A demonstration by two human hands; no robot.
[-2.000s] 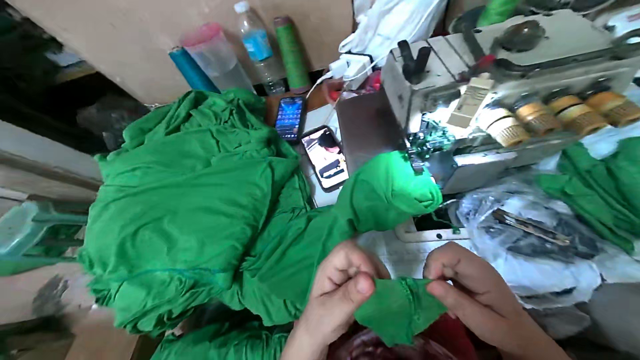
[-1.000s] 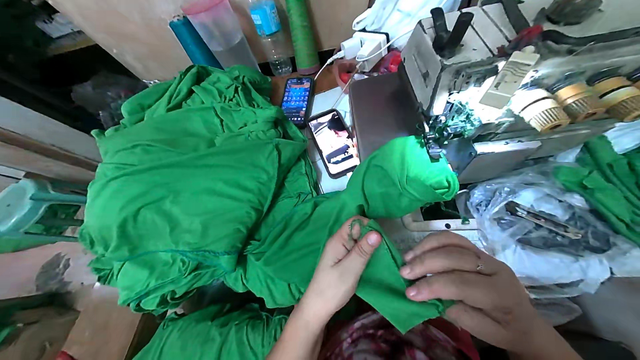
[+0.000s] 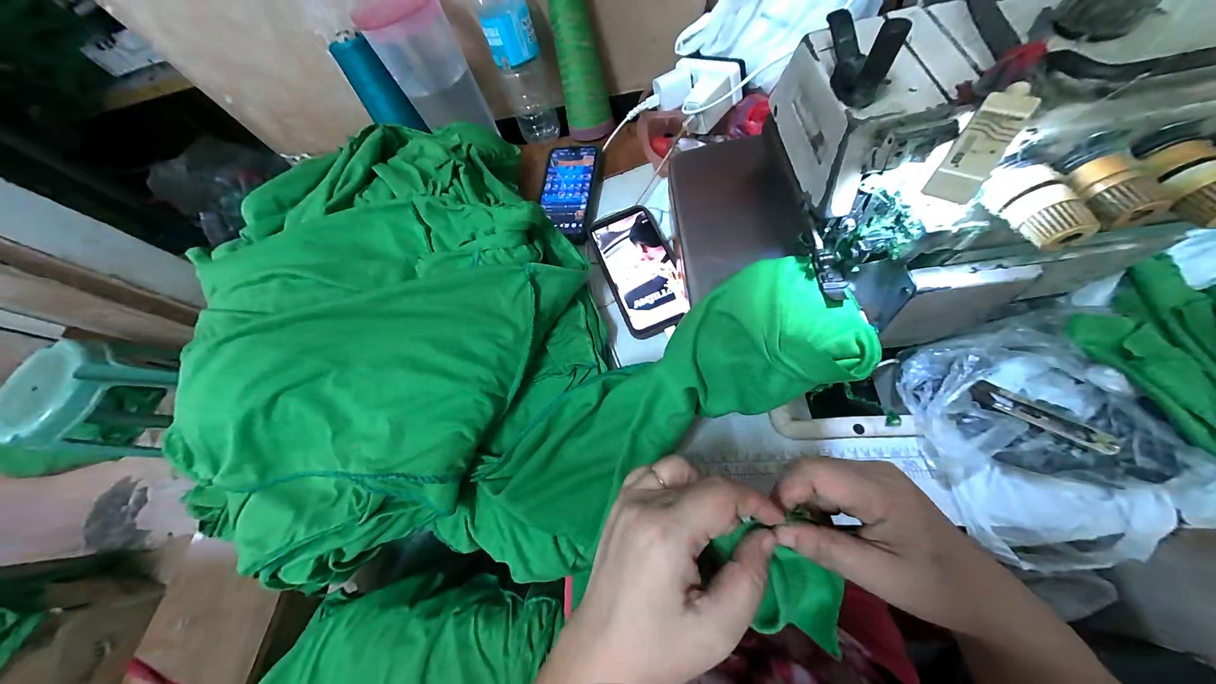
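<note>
Low in the view, my left hand (image 3: 679, 560) and my right hand (image 3: 869, 541) pinch the upper edge of a small green cloth piece (image 3: 798, 594) between thumbs and fingers, their fingertips nearly touching. Beyond them, a green knit fabric (image 3: 769, 342) lies bunched up at the needle and presser foot area (image 3: 831, 271) of a lit sewing machine (image 3: 822, 123). This fabric runs left toward a large heap of green fabric (image 3: 361, 380). What lies under my fingertips is partly hidden.
Two phones (image 3: 570, 190) (image 3: 641, 271) lie behind the fabric, near a charger (image 3: 703, 90). A plastic bottle (image 3: 518, 66), a lidded pitcher (image 3: 418, 57) and thread cones stand at the back. At right, a plastic bag (image 3: 1026, 475) has thread snips (image 3: 1045, 418) on it. A green stool (image 3: 57, 389) stands at left.
My hands have come together at the cloth's edge; one second ago they were farther apart, with the piece stretched out below them. The fabric at the machine has stayed in place.
</note>
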